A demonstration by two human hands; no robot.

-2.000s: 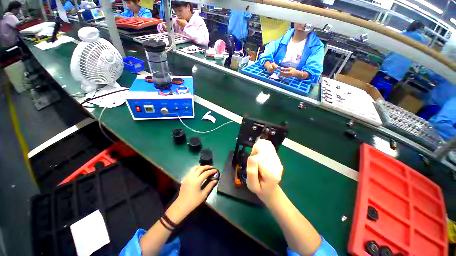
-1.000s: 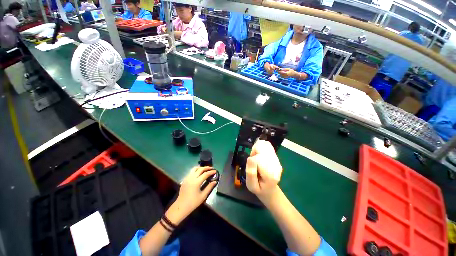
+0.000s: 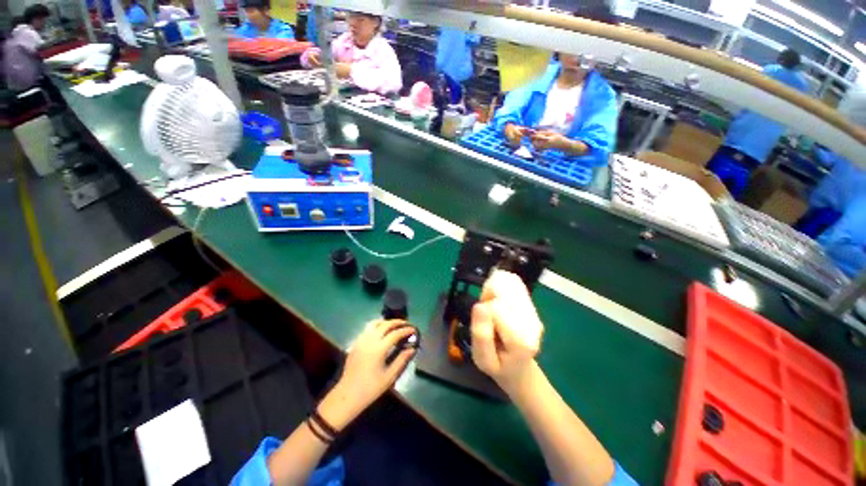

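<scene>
The black toggle press (image 3: 467, 285) stands on its flat base at the centre of the bench, with an orange piece (image 3: 456, 349) low in it. My right hand (image 3: 508, 323) is a closed fist at the top front of the press; the handle is hidden inside it. My left hand (image 3: 378, 359) is left of the press base, fingers curled on a small round black part (image 3: 408, 339), partly covered. Three more round black parts stand on the bench beyond my left hand: one close to my fingers (image 3: 395, 304), one further left (image 3: 373, 278) and one beyond it (image 3: 343, 263).
A red compartment tray (image 3: 771, 380) with black ring-like parts (image 3: 713, 419) lies at right. A blue control box (image 3: 311, 203) and white fan (image 3: 192, 123) stand left. Black trays (image 3: 242, 365), one with a paper slip (image 3: 173, 443), are below the edge. People sit opposite, behind the rail.
The view has shifted slightly, so the bench things sit a little lower and further right. Both hands keep nearly the same places at the press and the round part.
</scene>
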